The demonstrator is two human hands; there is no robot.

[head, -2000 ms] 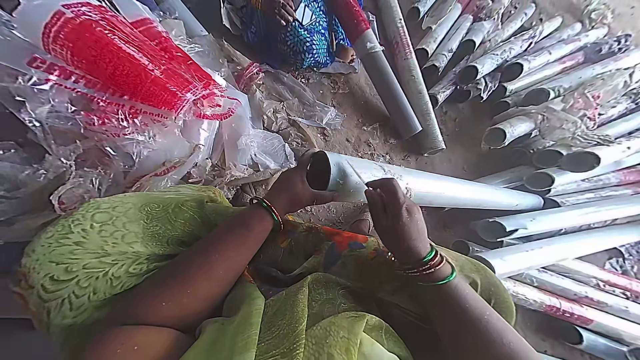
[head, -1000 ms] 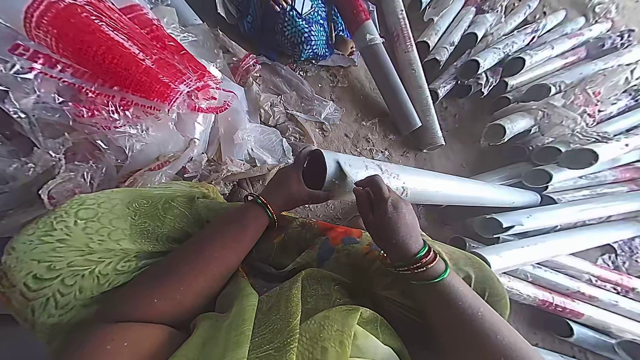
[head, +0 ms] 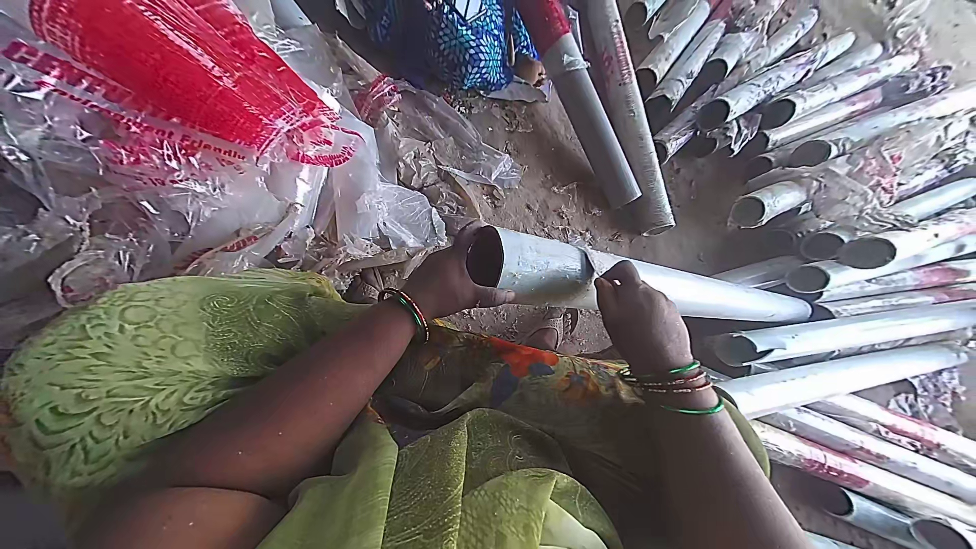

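Observation:
A grey-white pipe (head: 549, 271) lies across in front of me, its open end to the left and its far end by the pile at the right. My left hand (head: 457, 278) grips that open end, thumb along the lower side. My right hand (head: 640, 313) is closed at the pipe's near side, its fingers pinching the edge of a pale wrapping (head: 671, 282) that covers the pipe from there rightward. Left of this edge the grey surface shows. Whether a small tool is inside my right hand cannot be told.
Many pipes (head: 839, 328), some wrapped in plastic, lie piled along the right. Two more pipes (head: 598, 130) rest on the dusty ground ahead. Crumpled clear plastic and a red printed plastic sheet (head: 183, 69) heap up at the left. Another person in patterned blue clothing (head: 465, 46) is at the top.
My right hand has stayed by the wrapping's edge, with its fingers lower against the pipe than two seconds ago. More grey surface shows left of it. My left hand keeps its hold.

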